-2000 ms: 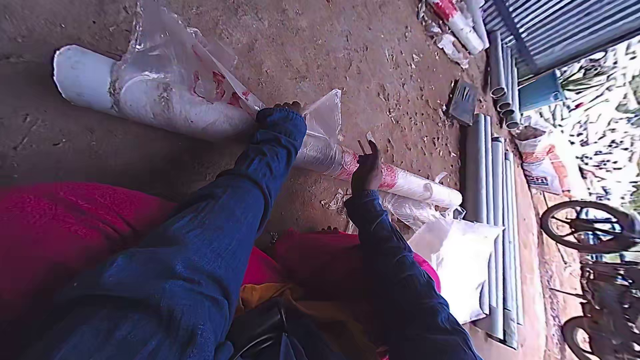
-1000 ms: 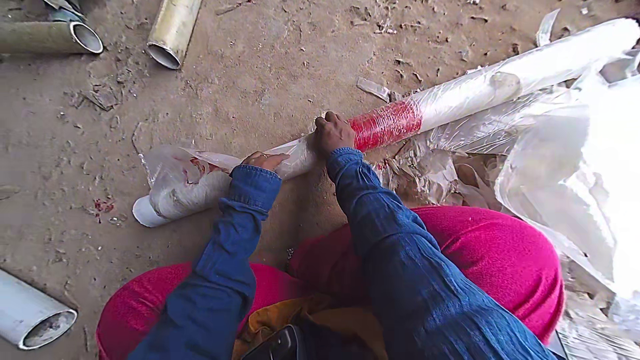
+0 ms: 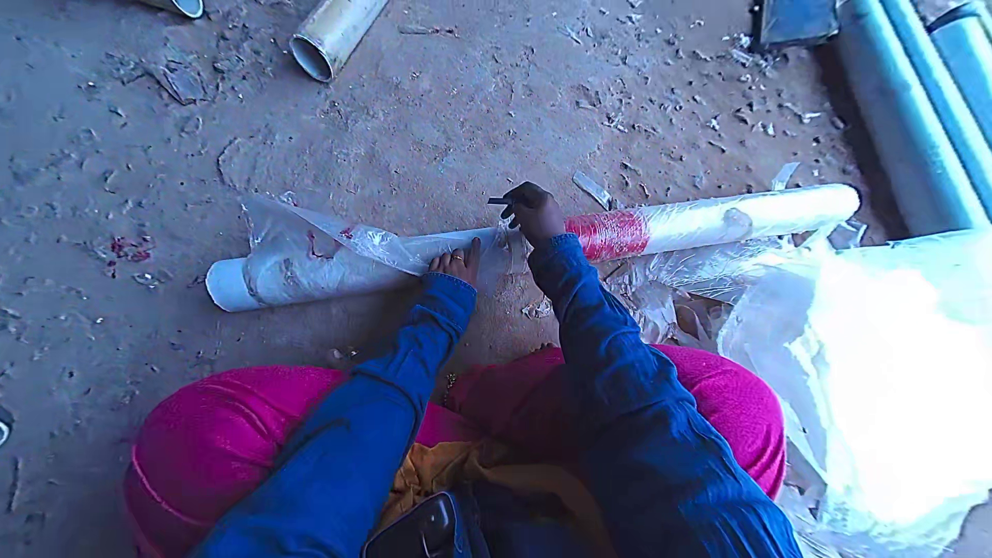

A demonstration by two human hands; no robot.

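A long white pipe [image 3: 775, 213], wrapped in clear plastic film, lies across the ground before my knees, with a red printed band [image 3: 608, 235] right of its middle. Loose film [image 3: 310, 240] stands up around its left part. My left hand [image 3: 457, 266] presses on the film and pipe near the middle, a ring on one finger. Just above the pipe, left of the red band, my right hand [image 3: 533, 211] grips a small dark blade-like tool [image 3: 500, 201] that points left. Its exact kind cannot be told.
Large grey pipes [image 3: 907, 116] lie at the upper right beside a dark flat block [image 3: 798, 19]. A hollow pipe end [image 3: 314, 58] shows at the top left. Crumpled clear film [image 3: 775, 325] and a bright white sheet [image 3: 899, 387] lie by my right knee. Scraps litter the ground.
My right hand has lifted off the wrapped pipe, where it rested a second ago, and the small dark tool now shows in it. My left hand stays on the pipe. The view has turned.
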